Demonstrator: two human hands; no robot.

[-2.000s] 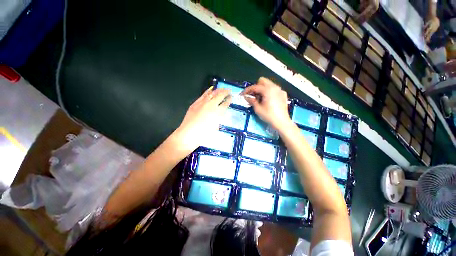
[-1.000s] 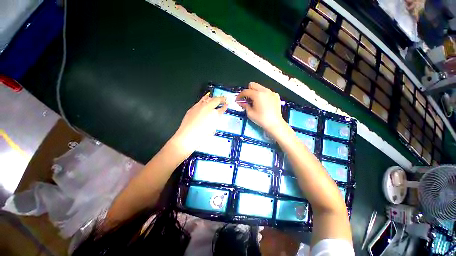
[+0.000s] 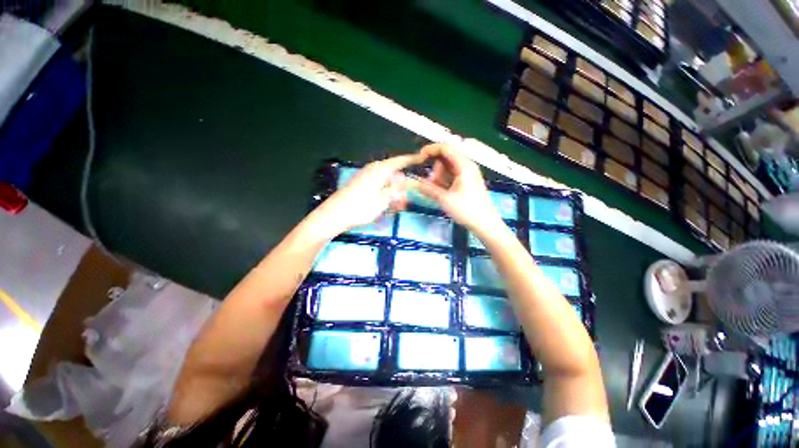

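A black blister tray [image 3: 302, 350] with teal phone-shaped units lies on the dark green bench in front of me. My left hand [image 3: 375, 194] and my right hand [image 3: 453, 185] are above the tray's back rows, fingertips close together. Whether a small film or label is between the fingers is too blurred to tell. The units [image 3: 344, 350] in the front rows lie flat in their pockets, several shining white with glare. My hands and forearms hide parts of the back rows and the right columns.
Black trays of gold units [image 3: 575, 150] lie on the green conveyor beyond the white edge strip [image 3: 350, 87]. A fan [image 3: 755, 287], a white round dish [image 3: 668, 290], a smartphone [image 3: 663, 390] and tweezers [image 3: 636, 374] are at the right. Crumpled plastic bags [image 3: 131, 337] are at the lower left.
The view has shifted, and the tray appears slightly further left. My hands have come closer together, with fingertips nearly meeting above the back rows. The gold trays beyond have changed position in view.
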